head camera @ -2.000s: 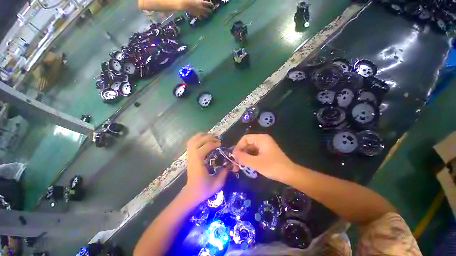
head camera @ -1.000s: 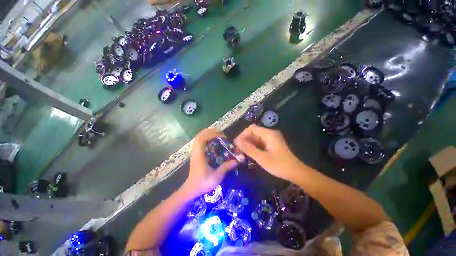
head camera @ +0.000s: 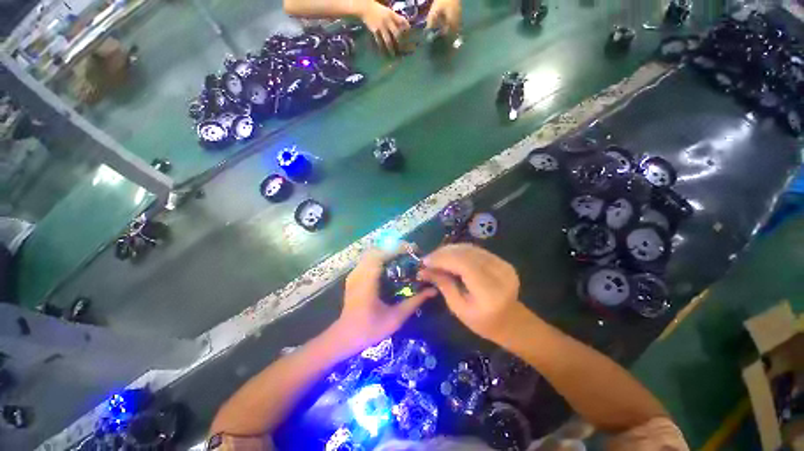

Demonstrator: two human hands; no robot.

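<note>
My left hand (head camera: 368,295) is closed around a small dark round LED module (head camera: 403,271) above the bench strip. The module shows a yellow-green patch at its lower side. My right hand (head camera: 472,284) is at the module's right side, fingertips pinched on a thin pale lead wire (head camera: 413,254). A small cyan glow shows just above my left fingers. Below my hands lies a group of LED modules (head camera: 414,412), one lit bright blue (head camera: 370,407). The fingers hide much of the held module.
Black round housings with pale centres (head camera: 646,244) are heaped at right. A whitish rail (head camera: 291,280) divides the bench from the green conveyor (head camera: 450,132), which carries modules, discs and a dark heap (head camera: 282,75). Another person's hands (head camera: 385,28) work at the top. An open cardboard box (head camera: 769,370) stands at lower right.
The held module has turned, and a yellow-green patch and a cyan glow now show. The lit blue unit and discs on the belt have shifted left. The other person's two hands have come into view.
</note>
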